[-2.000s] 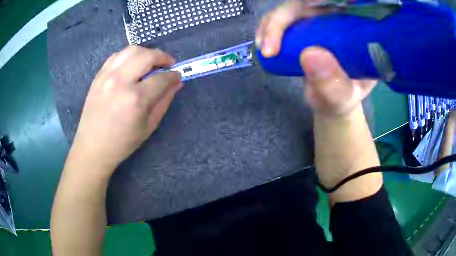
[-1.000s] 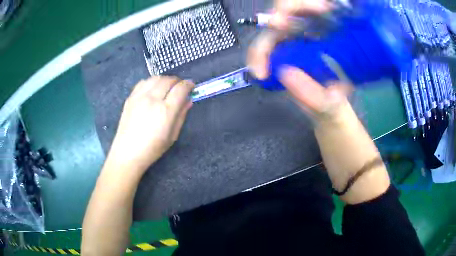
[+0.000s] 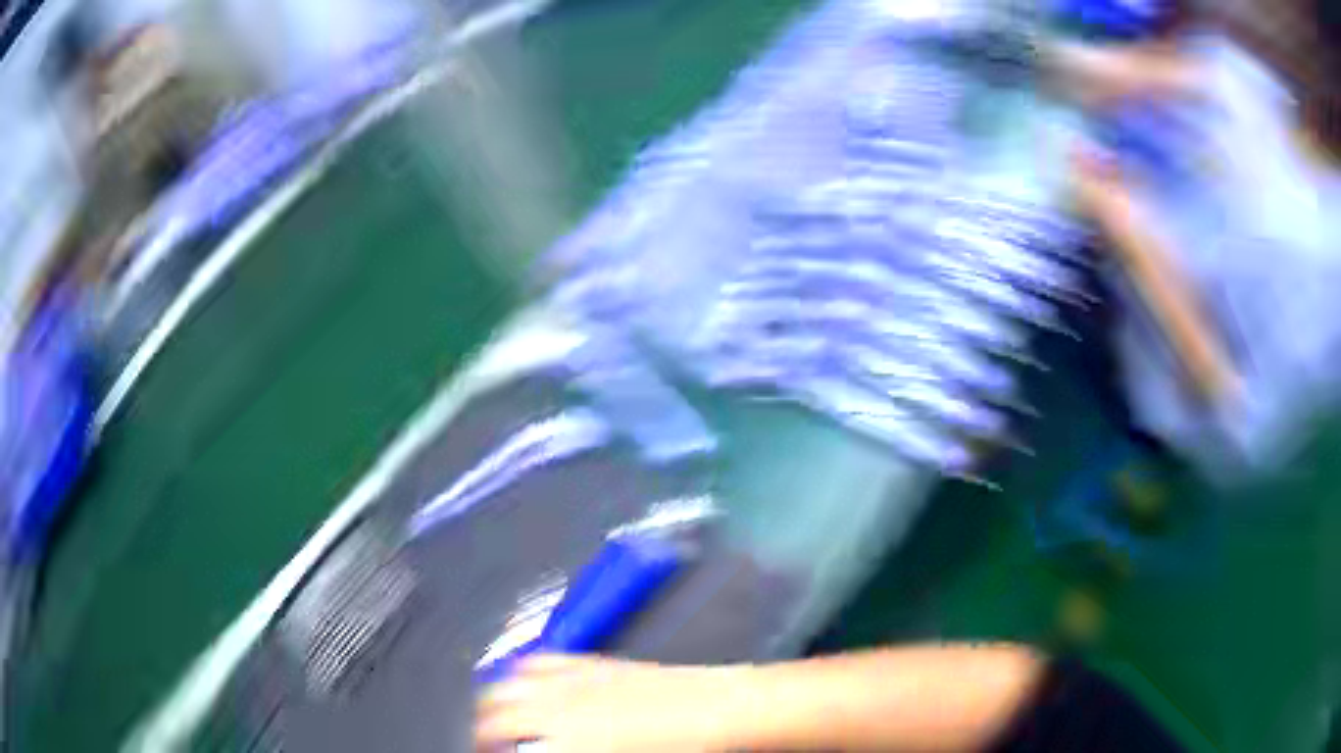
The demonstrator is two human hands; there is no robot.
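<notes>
The view is strongly blurred. My right hand (image 3: 552, 706) is at the bottom, partly cut off by the edge, closed around the lower end of the blue electric screwdriver (image 3: 610, 591). The screwdriver lies at a slant over the grey mat (image 3: 441, 547). The screw tray (image 3: 346, 611) is on the mat to the left. A pale handle unit (image 3: 508, 464) lies near the mat's far edge. My left hand is out of view. The open handle housing cannot be made out.
Many pale handle units (image 3: 882, 294) lie in rows beyond the mat on the green bench. A coworker's forearm (image 3: 1162, 280) and pale clothing are at right. Blurred blue objects (image 3: 52, 419) stand at far left, past the pale bench trim (image 3: 309, 552).
The view has swung to the right. My left hand has left the picture. My right hand and the screwdriver now appear low in the picture; the rows of handles fill its middle.
</notes>
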